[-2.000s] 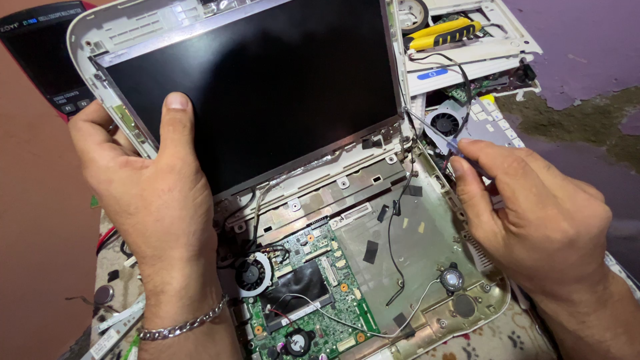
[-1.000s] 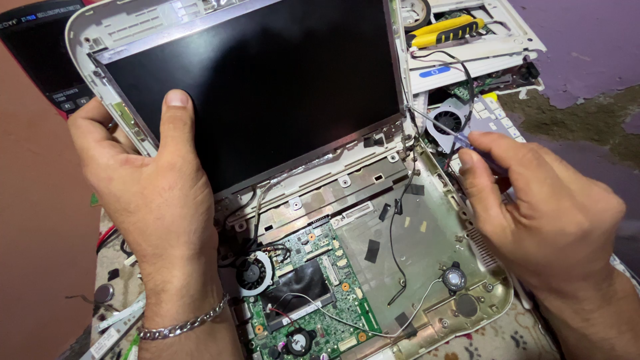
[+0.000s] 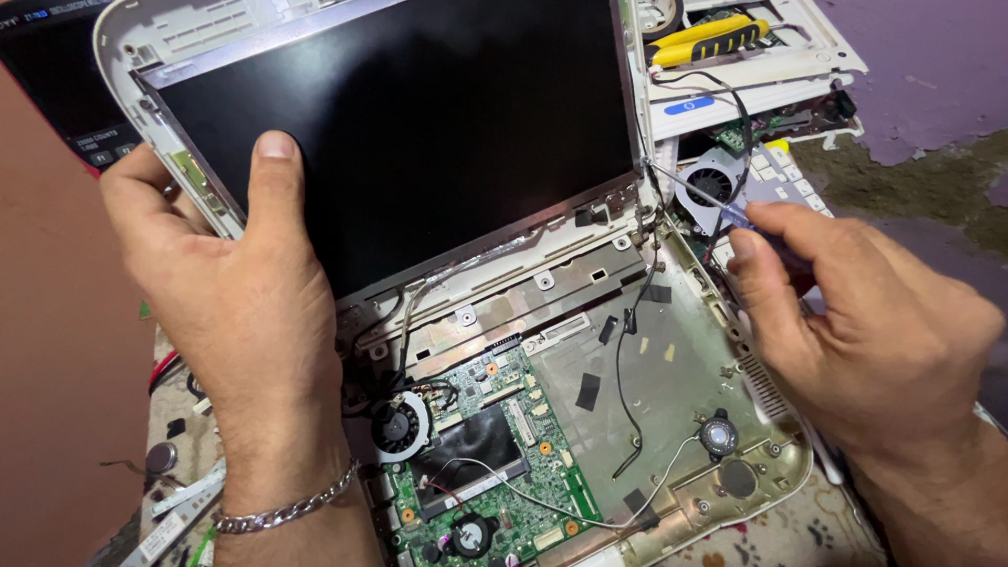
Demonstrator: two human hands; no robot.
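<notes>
A laptop lies opened up, its LCD panel (image 3: 472, 142) bare in the raised white lid. My left hand (image 3: 236, 252) grips the lid's left edge, the thumb resting on the black screen. My right hand (image 3: 843, 299) holds a screwdriver (image 3: 728, 211) with a bluish handle; its tip meets the panel's lower right edge by the lid frame. In the base below are a green motherboard (image 3: 504, 409), a cooling fan (image 3: 400, 427), a round speaker (image 3: 718, 435) on a pale wire and a loose black cable (image 3: 622, 378).
Yellow-and-black pliers or cutters (image 3: 709, 41) and a tape roll (image 3: 660, 16) lie on white casing at the upper right. Another fan (image 3: 709, 185) and a white keyboard (image 3: 780, 177) sit beside the hinge. A red-edged instrument (image 3: 55, 79) stands behind my left hand.
My right hand and the screwdriver have shifted slightly, with the tip staying near the panel's lower right corner. My left hand keeps its hold on the lid.
</notes>
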